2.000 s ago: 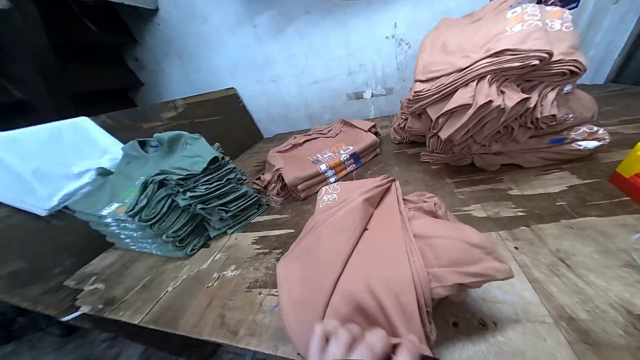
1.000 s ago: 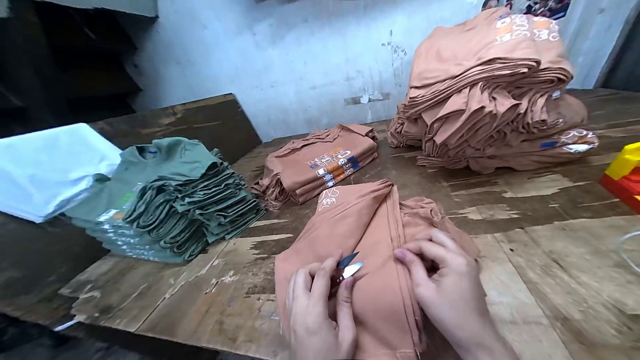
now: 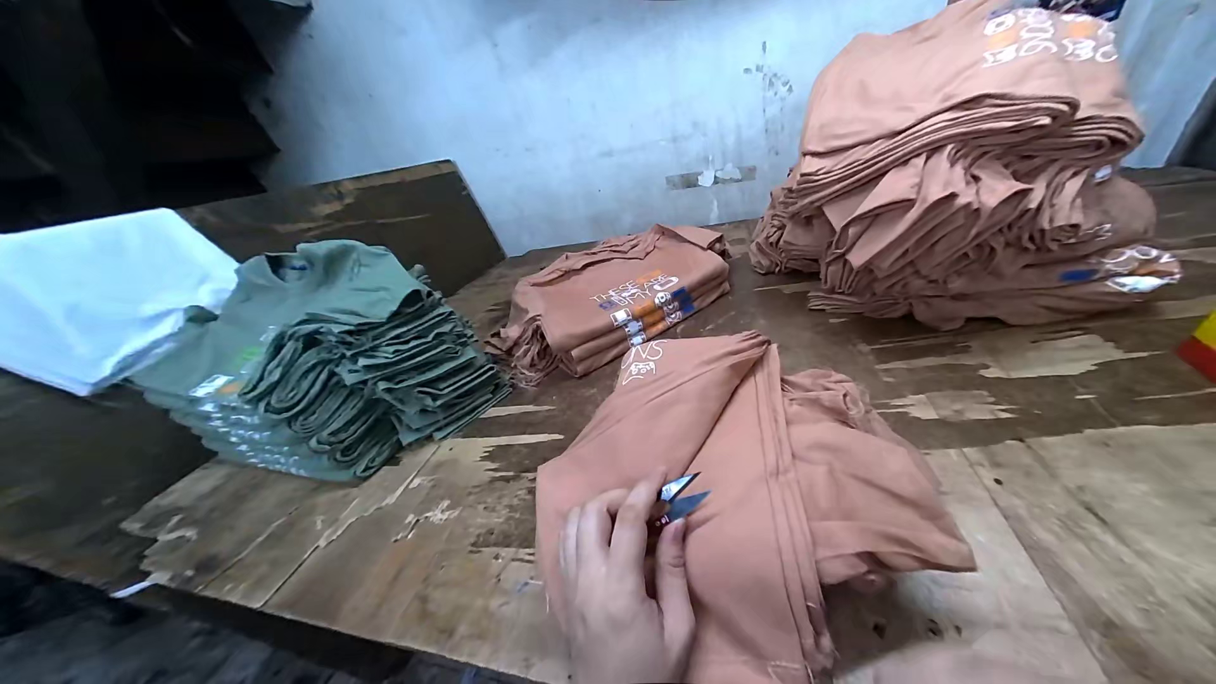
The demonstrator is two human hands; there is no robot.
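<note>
My left hand (image 3: 627, 579) rests on a salmon-pink folded garment (image 3: 703, 570) at the front of the table. Between its fingers and thumb are small thread snips (image 3: 679, 503), the two blade tips apart and pointing to the upper right. The garment lies in layers, with a bunched part on its right and white print near its top corner. At the bottom edge, right of the garment, a blurred skin-coloured shape seems to be my right hand (image 3: 959, 665); its fingers cannot be made out.
A small pile of folded pink shirts (image 3: 627, 294) lies behind the garment. A tall pink stack (image 3: 950, 171) stands back right, green shirts (image 3: 332, 370) at left beside a white bundle (image 3: 104, 294). A red and yellow object (image 3: 1202, 347) sits at the right edge of the wooden table (image 3: 380, 541).
My right hand, on the garment's right part one second ago, has moved off it toward the bottom edge. The left hand keeps the snips.
</note>
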